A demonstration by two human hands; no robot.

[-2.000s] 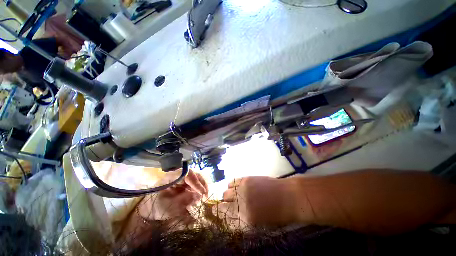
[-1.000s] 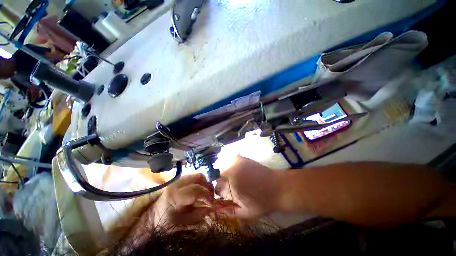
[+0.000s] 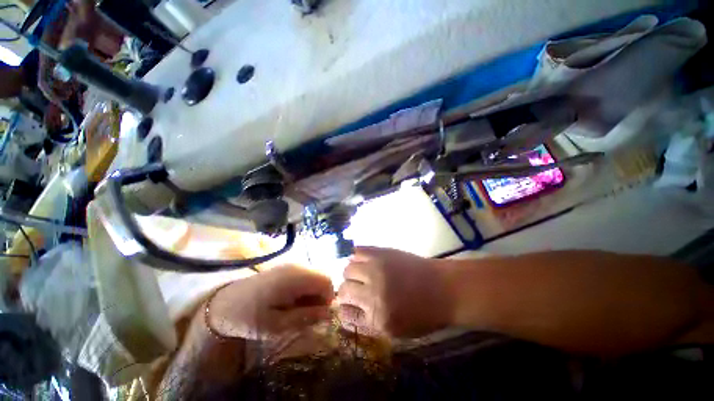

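Note:
The white sewing machine head (image 3: 313,70) with a blue stripe slants across the view. Its lit presser foot and needle area (image 3: 340,243) is just above my fingertips. My left hand (image 3: 274,301) comes from the lower left, fingers curled, a thin bracelet at the wrist. My right hand (image 3: 391,294) comes from the right, fingers curled, touching or nearly touching the left. Pale yellow fabric (image 3: 211,243) lies left of the needle behind my left hand. Hair and glare cover the fingertips, so what they pinch cannot be made out for sure.
A lit smartphone (image 3: 523,178) lies under the machine arm, with a dark slim tool (image 3: 474,223) beside it. A curved metal guard (image 3: 141,235) and a cream curved cover (image 3: 129,290) are at left. Grey-white cloth (image 3: 626,70) is tucked along the arm. A yellow box (image 3: 102,145) stands back left.
My left hand has come out from beside the needle to lie lower left, its wrist now showing. My right hand has shifted slightly down from the needle. The camera view has tilted and shifted.

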